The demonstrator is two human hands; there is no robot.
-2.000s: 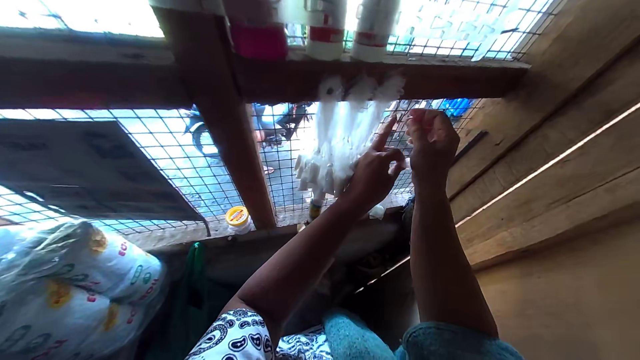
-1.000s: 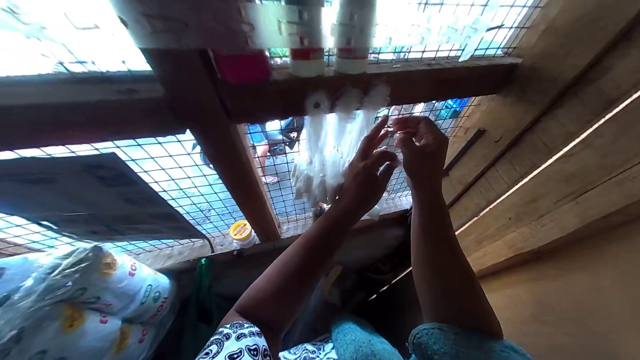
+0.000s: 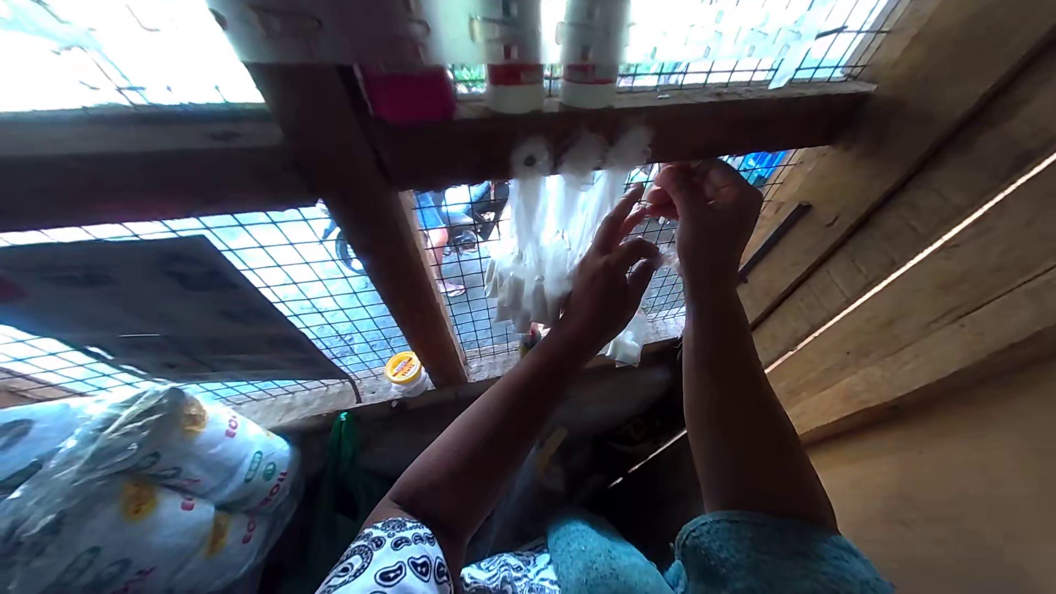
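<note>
Several small clear plastic bags with whitish contents (image 3: 536,256) hang in bunches from the dark wooden crossbar, in front of the wire mesh. My left hand (image 3: 610,272) is raised just right of them, its fingers apart and its index finger pointing up. My right hand (image 3: 709,206) is up by the mesh under the crossbar, thumb and fingertips pinched together close to my left fingertips. Whether something thin lies between those fingertips cannot be told. A small clear bag (image 3: 629,340) hangs low, behind and below my left hand.
Bottles with red bands (image 3: 516,87) stand above the crossbar (image 3: 701,115). A yellow-lidded jar (image 3: 404,369) is on the sill. Plastic-wrapped rolls (image 3: 198,462) fill the lower left; a dark sheet (image 3: 165,305) covers mesh. A plank wall (image 3: 899,264) borders the right. A person's leg shows outside.
My hands stay close together beside the hanging bags. My right fingers have curled inward since the earlier frames. Outside the mesh, the motorcycle and person appear shifted.
</note>
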